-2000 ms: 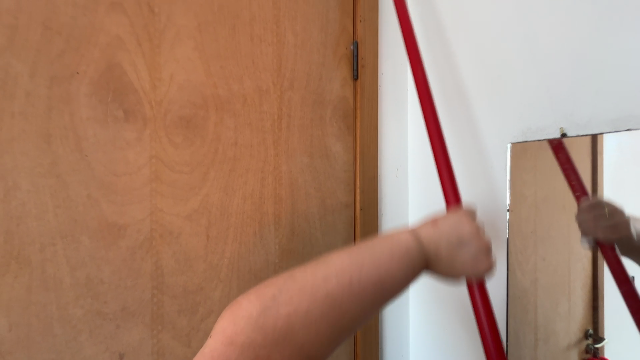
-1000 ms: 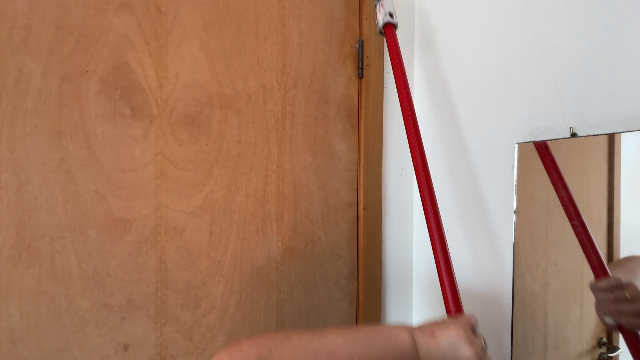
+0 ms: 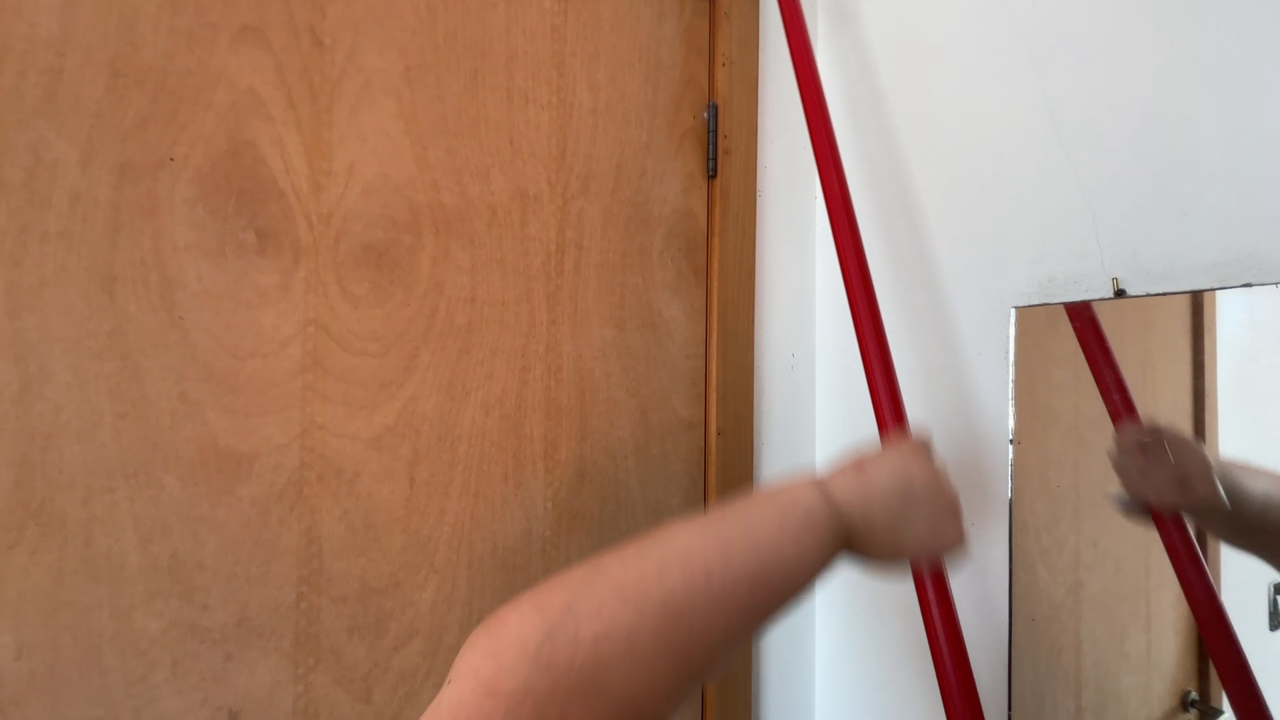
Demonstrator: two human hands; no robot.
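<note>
My left hand point(image 3: 897, 500), blurred, reaches in from the bottom and is closed around a long red pole point(image 3: 848, 240). The pole tilts, its upper part leaning left, and runs out of view at the top and bottom. Its upper end is hidden beyond the frame. A wall mirror point(image 3: 1095, 610) at the right reflects the pole and a hand around it. My right hand is out of view.
A wooden door point(image 3: 350, 350) fills the left side, with a metal hinge point(image 3: 712, 140) on its wooden frame point(image 3: 733, 300). Beside it is a white wall point(image 3: 1000, 150). A small metal clip point(image 3: 1118, 287) sits at the mirror's top edge.
My left hand went down to the bottom edge one second ago and is now higher again, with the pole. The pale fitting at the pole's upper end, visible then, is out of view.
</note>
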